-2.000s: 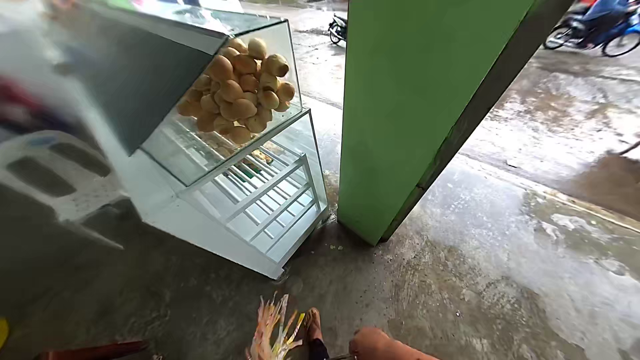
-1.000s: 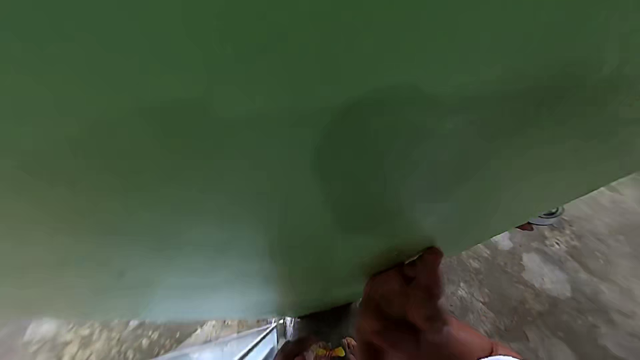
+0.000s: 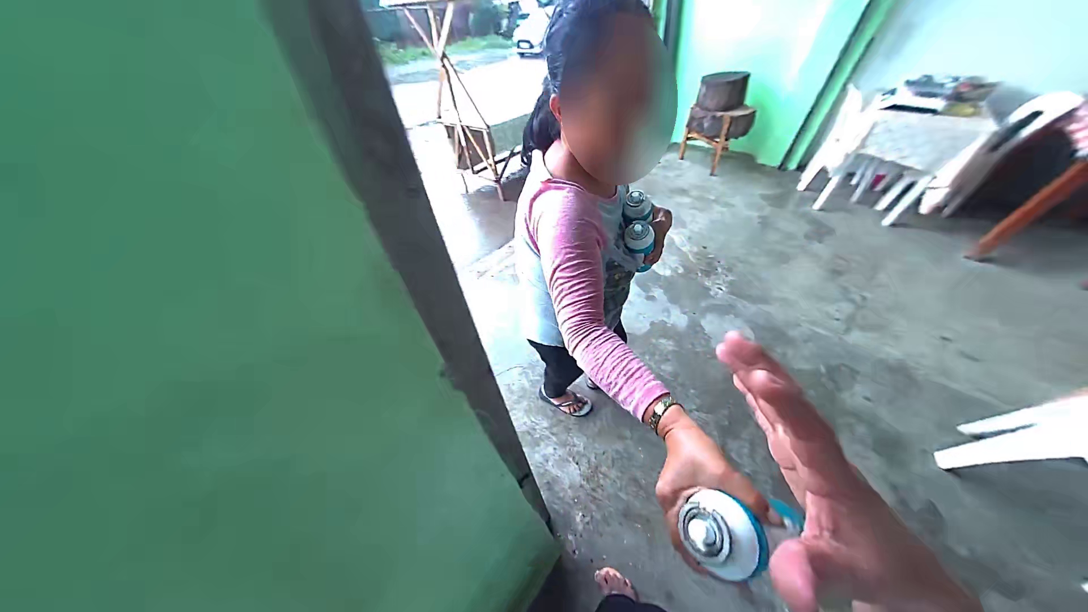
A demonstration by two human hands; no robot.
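Observation:
My right hand (image 3: pixel 837 493) is raised at the lower right with fingers apart, beside a white and blue gas canister (image 3: pixel 722 535). Another person's hand (image 3: pixel 701 467) grips that canister; whether my palm touches it I cannot tell. The person (image 3: pixel 586 255), in a shirt with pink sleeves, stands facing me and holds more canisters (image 3: pixel 639 238) against the body with the other hand. My left hand is out of view.
A green wall or pillar (image 3: pixel 212 323) with a grey edge fills the left side. Wooden blocks on a stand (image 3: pixel 721 123), a white table (image 3: pixel 931 127) and white plastic chairs (image 3: pixel 1028 438) stand on the concrete floor (image 3: pixel 790 246). A bamboo frame (image 3: pixel 450 93) is outside.
The view has swung past the green pillar, and a person holding canisters is now in sight. My right hand, low against the green surface a second ago, is now raised with fingers spread.

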